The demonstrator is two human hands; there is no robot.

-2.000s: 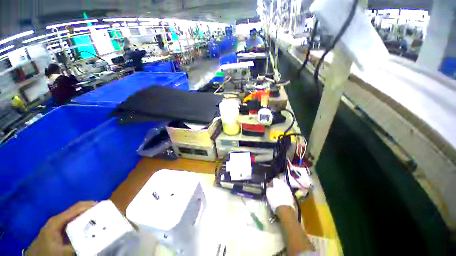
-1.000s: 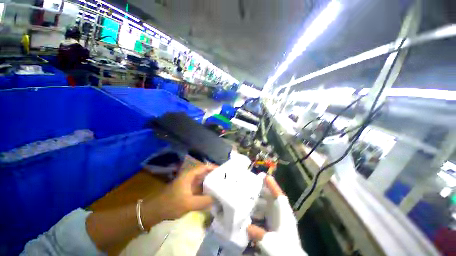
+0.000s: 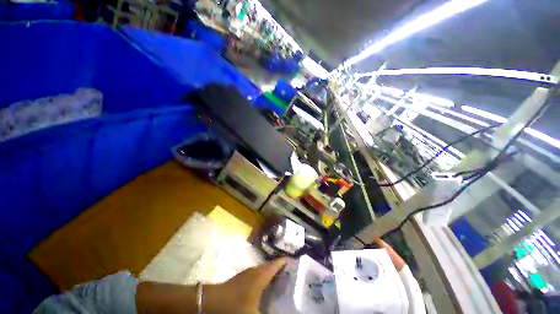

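Two white cube power sockets are held side by side at the bottom of the view, right of centre. The right cube power socket [image 3: 367,283] shows a round recess with dark holes. The left one [image 3: 317,288] is blurred and tilted. My left hand [image 3: 245,289], bare with a bracelet, grips the left socket from its left side. My right hand [image 3: 405,273], in a white glove with bare fingertips, is around the far right side of the right socket and mostly hidden. A test fixture [image 3: 287,236] with a white block on top stands just behind.
Blue plastic bins [image 3: 92,165] stand at the left, one with a row of white sockets inside. A black board [image 3: 239,122] lies over bench instruments [image 3: 247,179] with a yellow container [image 3: 301,180]. Pale sheets [image 3: 190,248] lie on the orange-brown bench. A metal post with black cable [image 3: 423,210] stands right.
The view has tilted and turned. The held sockets have moved lower and right, and now show side by side. More of the bench top and pale sheets shows, and both hands stay on the sockets.
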